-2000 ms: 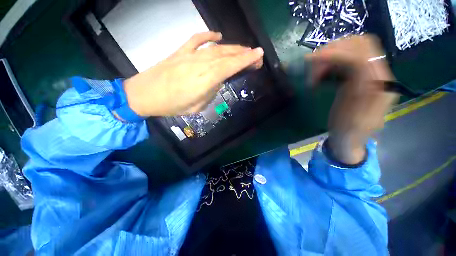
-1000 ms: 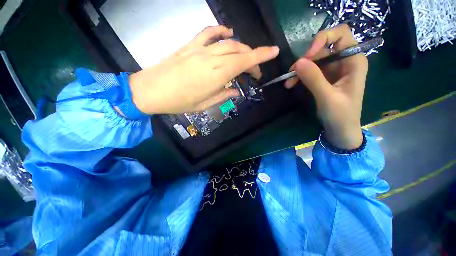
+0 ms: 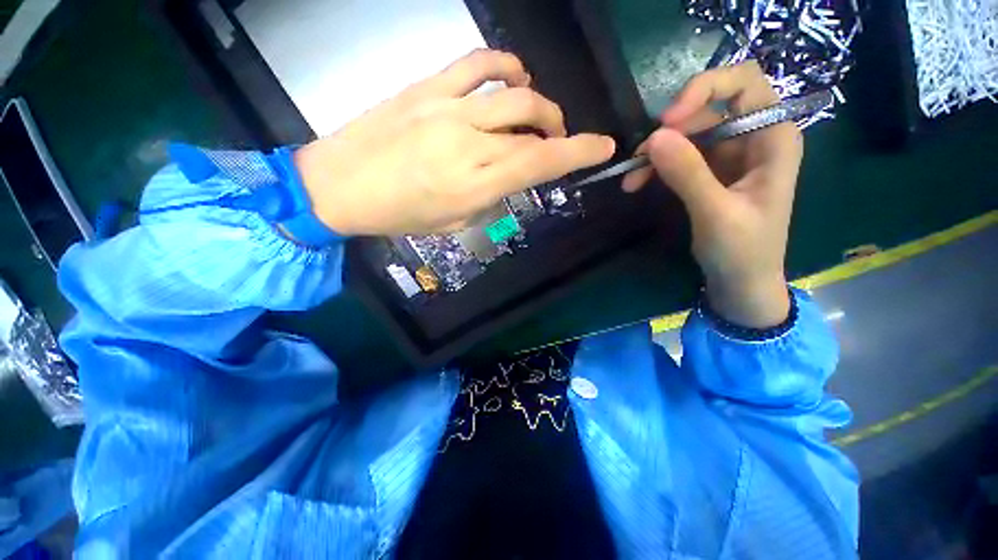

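The open tablet unit lies tilted in a black fixture tray. Its circuit board shows at the near end, with a green patch and a gold-coloured component. My left hand lies over the unit and the board's upper edge, fingers bent; what is under its fingertips is hidden. My right hand holds tweezers between thumb and fingers. The tweezer tip is at the board's right end, beside my left index finger. Whether the tip grips anything cannot be seen.
Black-and-white strips lie heaped at the upper right. White strips fill a black box at the right edge. A smartphone and a clear plastic bag lie at the far left. Grey floor with yellow lines shows at the right.
My right hand came in from a blur over the bench to the board's right end, tweezers now clearly visible. My left hand has shifted slightly right, and its fingers are more bent.
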